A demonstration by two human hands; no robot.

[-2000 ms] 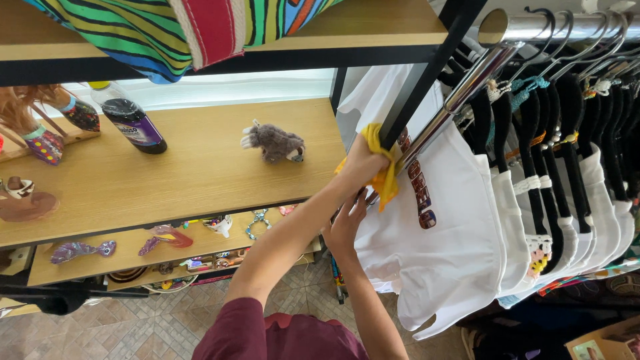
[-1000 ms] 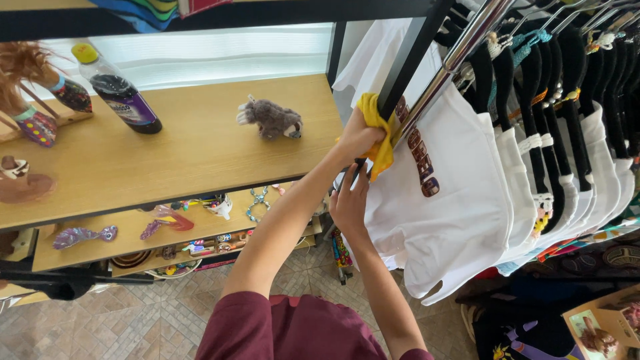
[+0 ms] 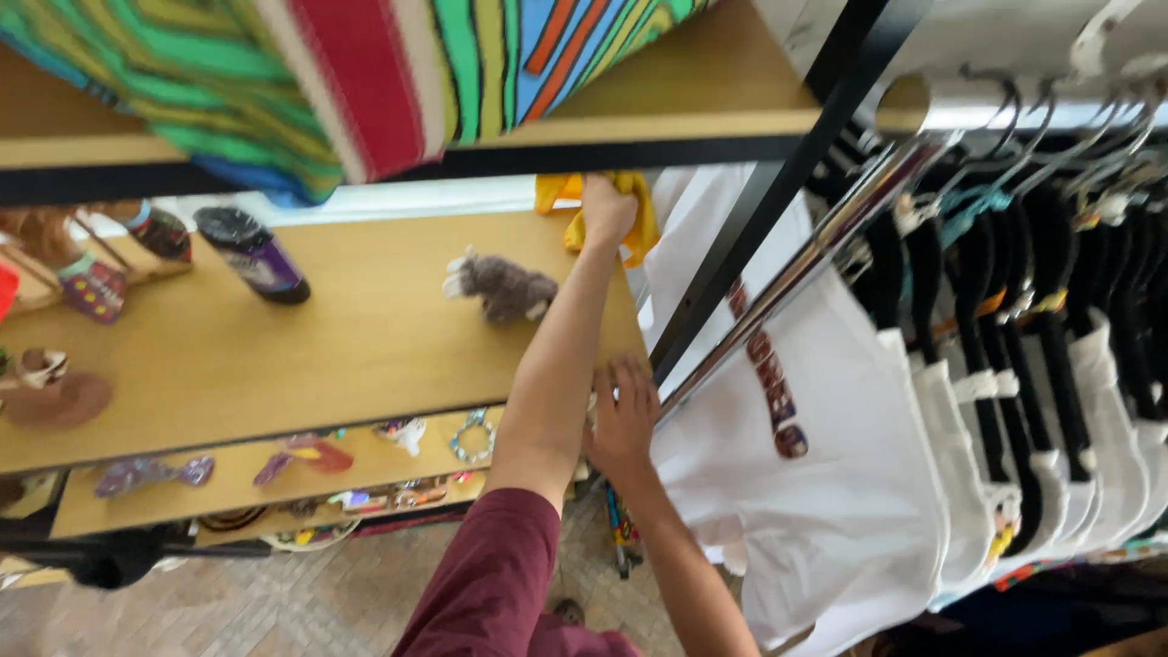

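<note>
My left hand (image 3: 610, 214) is shut on a yellow cloth (image 3: 644, 224) at the back right corner of a wooden shelf board (image 3: 383, 347). Part of the cloth hangs out to either side of the fist. Lower down, my right hand (image 3: 625, 415) lies with its fingers on the front right corner of the same board, beside the black metal post (image 3: 730, 260); nothing shows in it. A small grey plush animal (image 3: 502, 287) sits on the board just left of my left forearm. Further left stands a dark bottle with a purple label (image 3: 254, 255).
Striped fabric (image 3: 383, 82) hangs over the upper shelf's edge (image 3: 630, 137). A chrome rail (image 3: 803, 265) slants past white shirts (image 3: 821, 438) and black hangers (image 3: 995, 319). Trinkets, including a beaded bracelet (image 3: 473, 438), lie on a lower shelf. Figures stand at left.
My left hand has moved with the yellow cloth from the black post to the back corner of the shelf. My right hand has come off the post onto the shelf's front corner.
</note>
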